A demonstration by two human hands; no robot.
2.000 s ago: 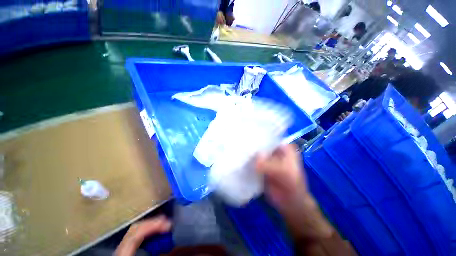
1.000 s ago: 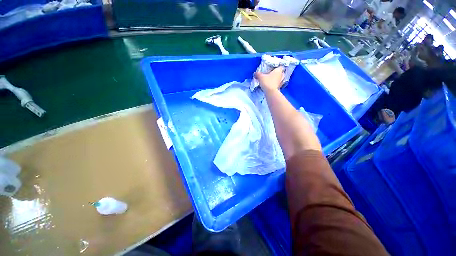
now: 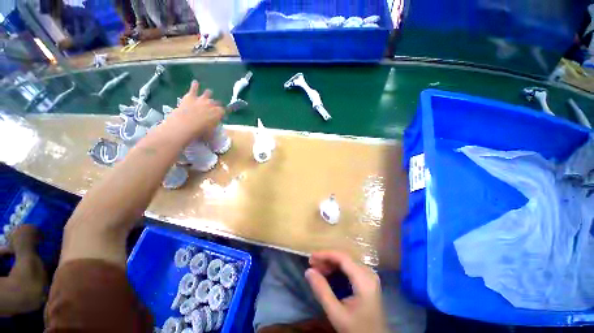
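Grey-white hollow sleeve parts (image 3: 133,130) stand grouped at the left of the tan bench. My left hand (image 3: 203,116) reaches over the group's back right side, fingers spread; the hand hides what lies under it, so a grip cannot be told. My right hand (image 3: 345,289) is empty above my lap at the bench's front edge, thumb and fingers apart. A small glue bottle (image 3: 330,210) lies on the bench beyond my right hand. A second white bottle with a long pointed nozzle (image 3: 262,144) is just right of the sleeves.
A blue bin (image 3: 146,260) at lower left holds small round toothed parts (image 3: 203,291). A large blue tote (image 3: 426,227) with crumpled film (image 3: 521,227) stands right. Slim parts (image 3: 309,94) lie on the green belt (image 3: 365,97). Another person's arm (image 3: 23,270) is at far left.
The view has swung left from the large tote to the sleeve group. My right hand has left the sleeve in the tote and is back over my lap, empty. My left arm now reaches across the bench.
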